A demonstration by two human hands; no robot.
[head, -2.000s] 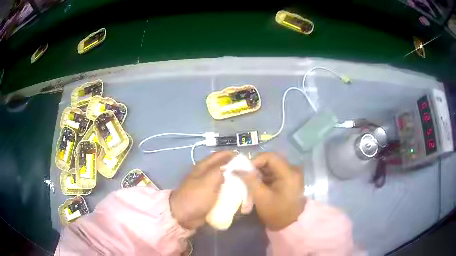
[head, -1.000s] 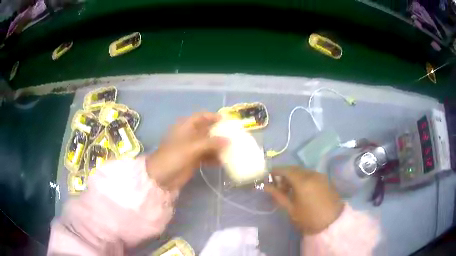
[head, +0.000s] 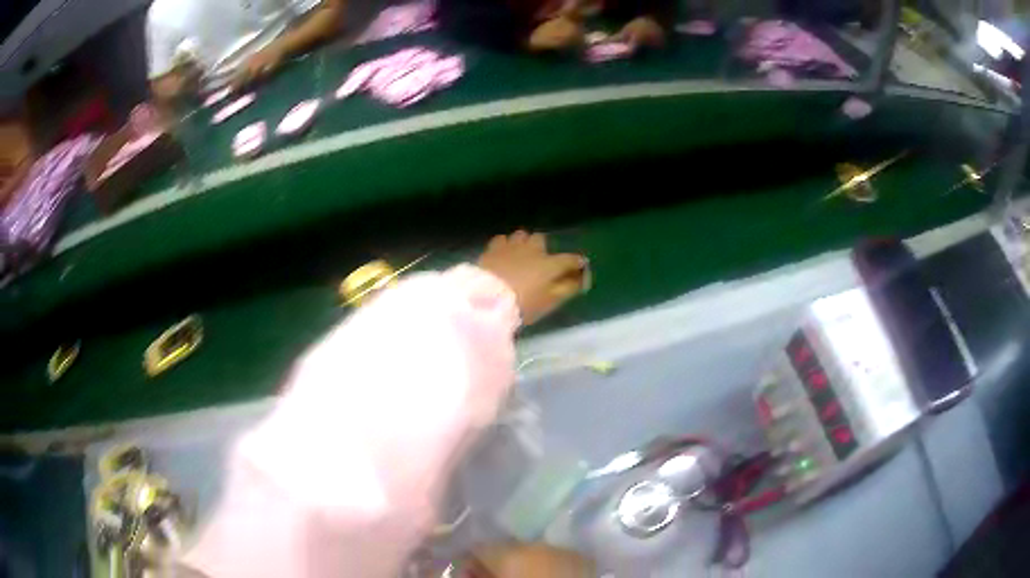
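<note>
My left hand (head: pixel 533 278) is stretched out over the green conveyor belt (head: pixel 700 243), its fingers curled. A small pale edge shows at its fingertips, too blurred to tell whether it holds a unit. A cream-yellow unit (head: pixel 366 282) lies on the belt to the left of this hand, beside my pink sleeve. My right hand (head: pixel 529 562) is low at the bottom edge, blurred and cut off; its fingers and anything in them are hidden. A white cable with a yellowish plug (head: pixel 602 367) lies on the bench just below my left hand.
Several units pile at the bench's left (head: pixel 136 508); more lie on the belt (head: pixel 174 346). A power supply with red digits (head: pixel 864 367), dark and red leads, a domed device (head: pixel 647 506) and a pale-green block (head: pixel 542 495) are at right. People's hands and pink pieces (head: pixel 412 77) are across the belt.
The view has tilted up to the far side. My left hand has moved from the bench out over the belt. My right hand is now mostly out of the picture.
</note>
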